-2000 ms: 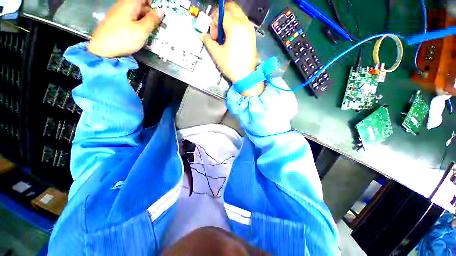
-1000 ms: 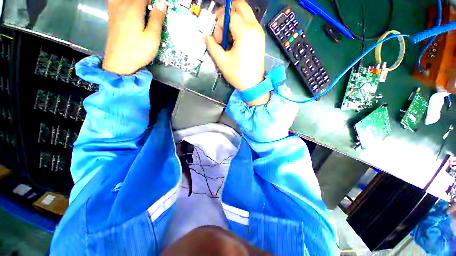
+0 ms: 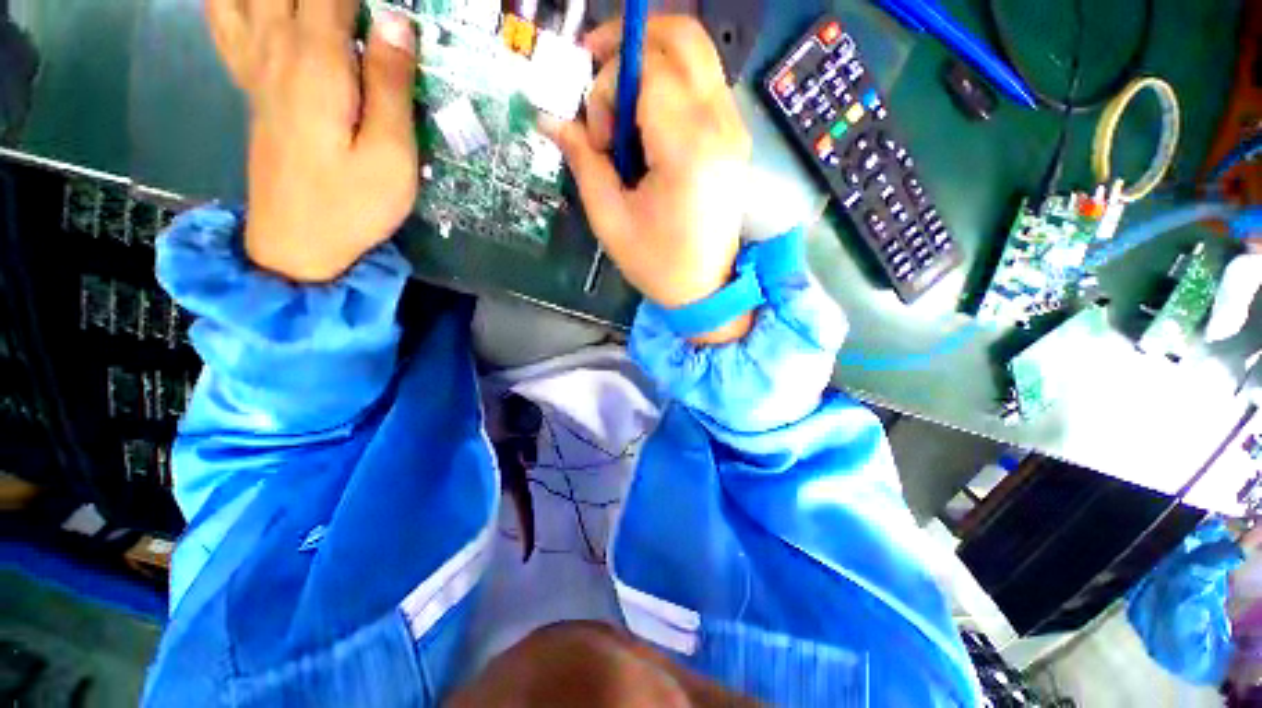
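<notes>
A green circuit board (image 3: 485, 166) lies on the bench between my hands, with orange and white connectors at its far edge. My left hand (image 3: 325, 138) is at the board's left side, palm down, thumb at its edge; whether it grips the board cannot be told. My right hand (image 3: 671, 166) holds a blue pen-shaped tool (image 3: 631, 83) upright between thumb and fingers. Its fingertips are at the board's right edge, by a white connector. A blue band (image 3: 720, 307) is around my right wrist. The far ends of board and tool are cut off by the picture's top edge.
A black remote control (image 3: 865, 166) lies right of my right hand. Further right are a connected board (image 3: 1045, 256), a tilted board (image 3: 1059, 357), another small board (image 3: 1183, 297) and a yellow tape roll (image 3: 1138, 136). A blue cord crosses the bench. Racks of boards (image 3: 125, 311) stand below left.
My left hand has moved from the board's near left corner up along its left side, fingers now spread forward. My right hand keeps hold of the blue tool. The view has shifted slightly.
</notes>
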